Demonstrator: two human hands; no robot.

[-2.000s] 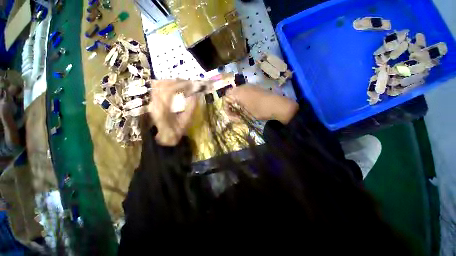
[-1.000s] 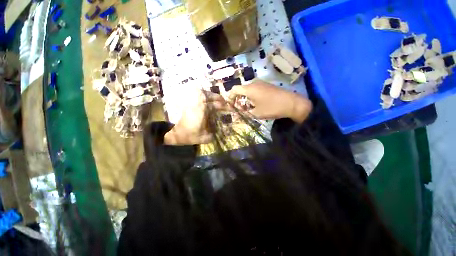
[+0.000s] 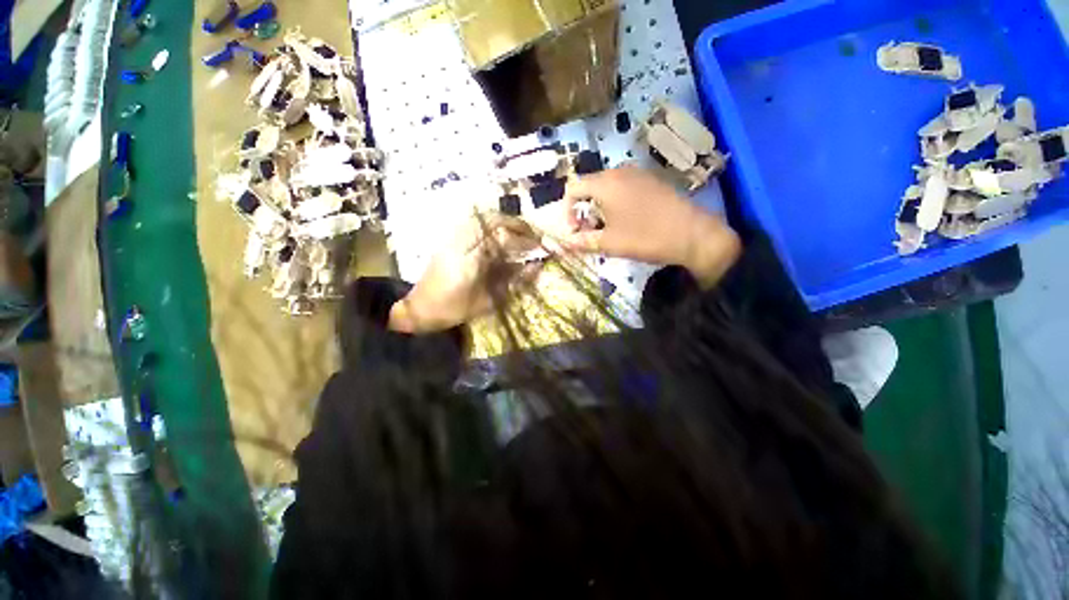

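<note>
My left hand [image 3: 461,272] and my right hand [image 3: 642,219] are close together over the work plate [image 3: 428,152], partly behind blurred strands of hair. A small pale piece [image 3: 587,213] shows at my right fingers. Something thin and pale is between the fingertips of both hands; hair and blur hide what it is. A beige housing [image 3: 533,165] lies on the plate just beyond my hands, with black pads [image 3: 546,190] beside it. More beige housings [image 3: 680,145] lie at the plate's right side.
A taped carton [image 3: 563,73] stands beyond my hands. A blue bin [image 3: 809,188] with beige housings is at the right. A heap of beige housings [image 3: 328,170] lies on brown board at the left, beside a green belt [image 3: 176,281]. A yellow sheet [image 3: 545,314] is nearest my body.
Two seconds ago my left hand was further left with a pale piece and a pink spot near it. It has come in beside my right hand. The view has shifted slightly.
</note>
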